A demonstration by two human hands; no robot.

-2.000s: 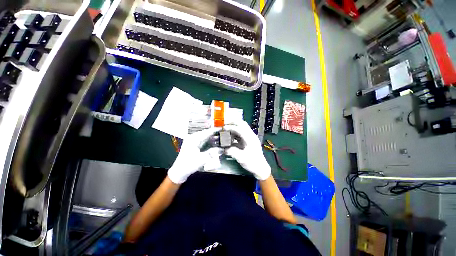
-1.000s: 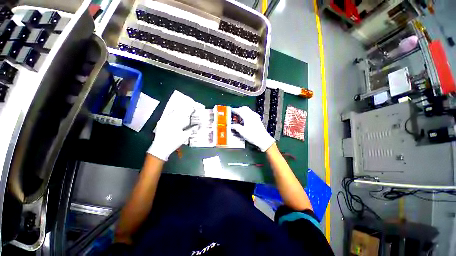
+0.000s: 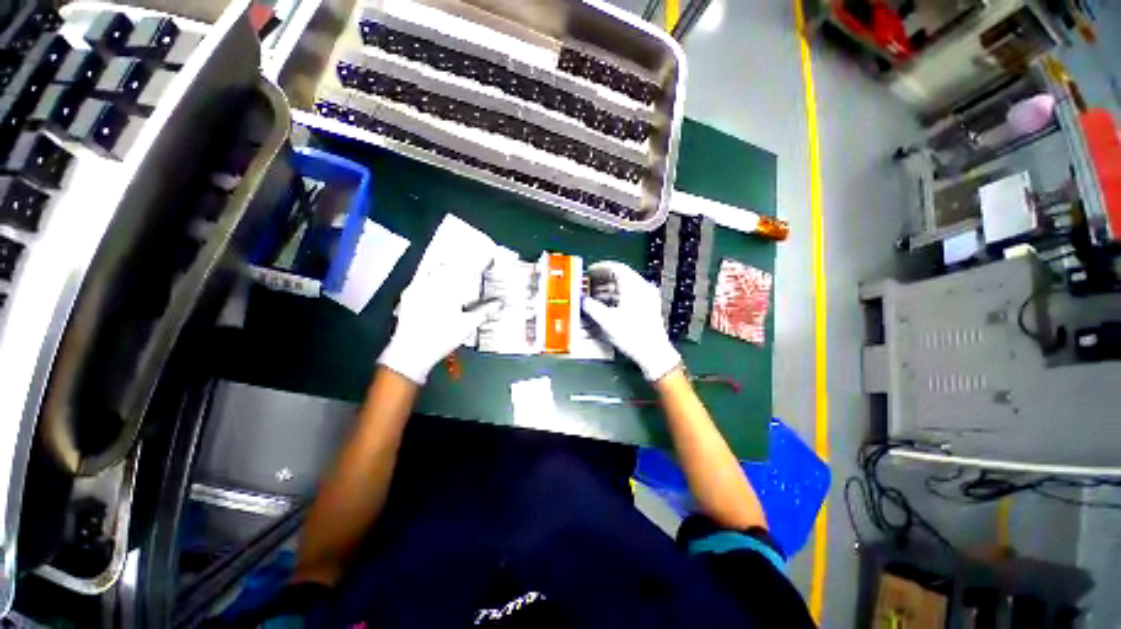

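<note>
My left hand [image 3: 436, 322], in a white glove, lies over the paper sheet [image 3: 457, 236] and the left edge of the pale label strips [image 3: 510, 307], thumb and fingers apart. A bright orange bar [image 3: 558, 304] stands upright among the strips. My right hand [image 3: 636, 317], also gloved, is just right of the bar, its fingers around a small dark electrical unit [image 3: 604, 285], mostly covered by the glove. A small white card [image 3: 532, 401] and a slim pale tool [image 3: 596, 399] lie near the bench's front edge.
A metal tray [image 3: 674, 135] with rows of units stands at the back. Stacked trays [image 3: 280, 105] and a blue bin [image 3: 353, 234] are at left. Unit rows [image 3: 686, 277], a red-and-white packet [image 3: 743, 300] and a white roll [image 3: 713, 213] lie right. Another blue bin [image 3: 802, 473] is below the bench's right edge.
My hands have parted from the grey unit held between them two seconds ago, moving to either side of the orange bar. Since one second ago they have barely moved; the view has shifted slightly.
</note>
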